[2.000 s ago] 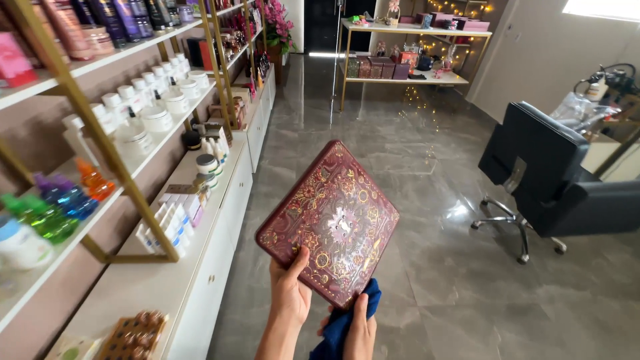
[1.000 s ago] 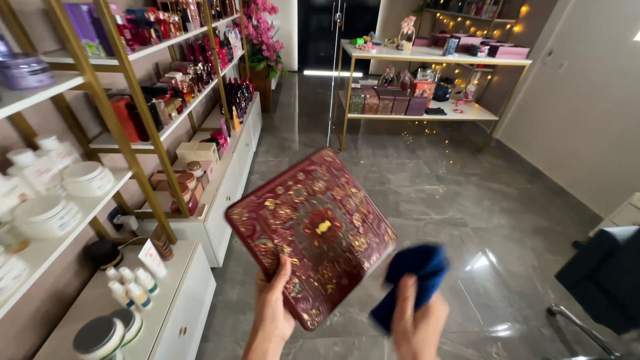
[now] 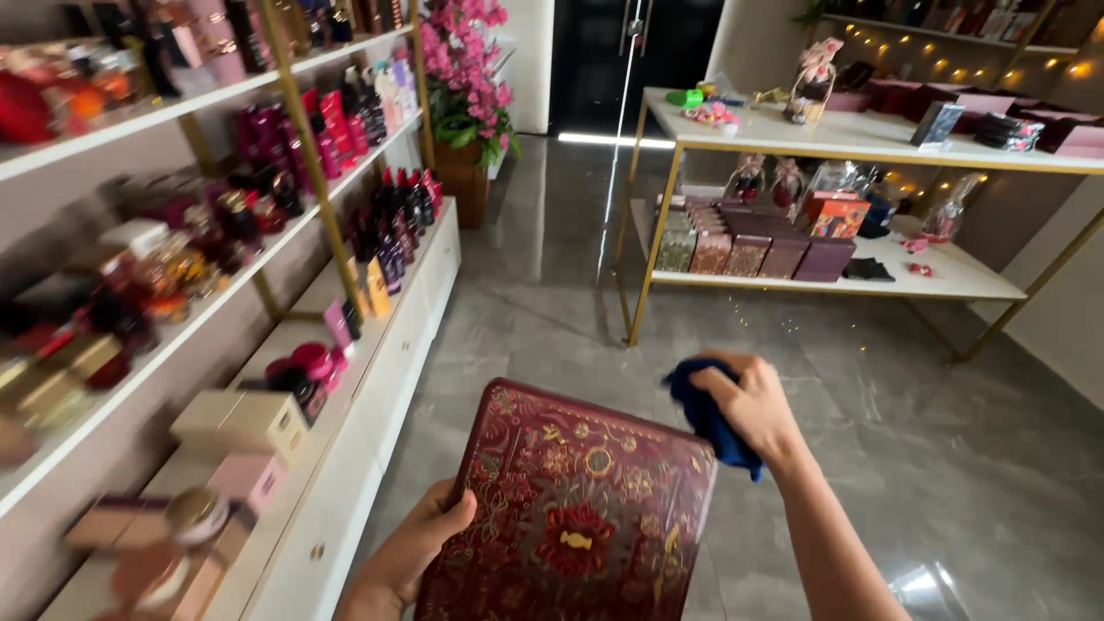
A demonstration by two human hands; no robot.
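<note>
My left hand (image 3: 414, 543) grips the left edge of a dark red box (image 3: 573, 509) decorated with gold and red floral patterns, its thumb on the face. The box is tilted, and its lower end runs out of the bottom of the view. My right hand (image 3: 746, 405) is closed around a dark blue cloth (image 3: 711, 418). Hand and cloth are at the box's upper right corner; whether the cloth touches it, I cannot tell.
Shelves (image 3: 216, 78) of bottles and jars line the left, above a white cabinet (image 3: 345, 517) bearing boxes and jars. Ahead stand a potted plant with pink flowers (image 3: 470, 69), a black door (image 3: 595, 69) and a two-level display table (image 3: 776, 142) with gold legs. Grey tiles (image 3: 906, 448) cover the floor.
The view has moved forward past the shelves, nearer the display table. My right hand, with the cloth, has gone from beside the box's lower right to its upper right corner.
</note>
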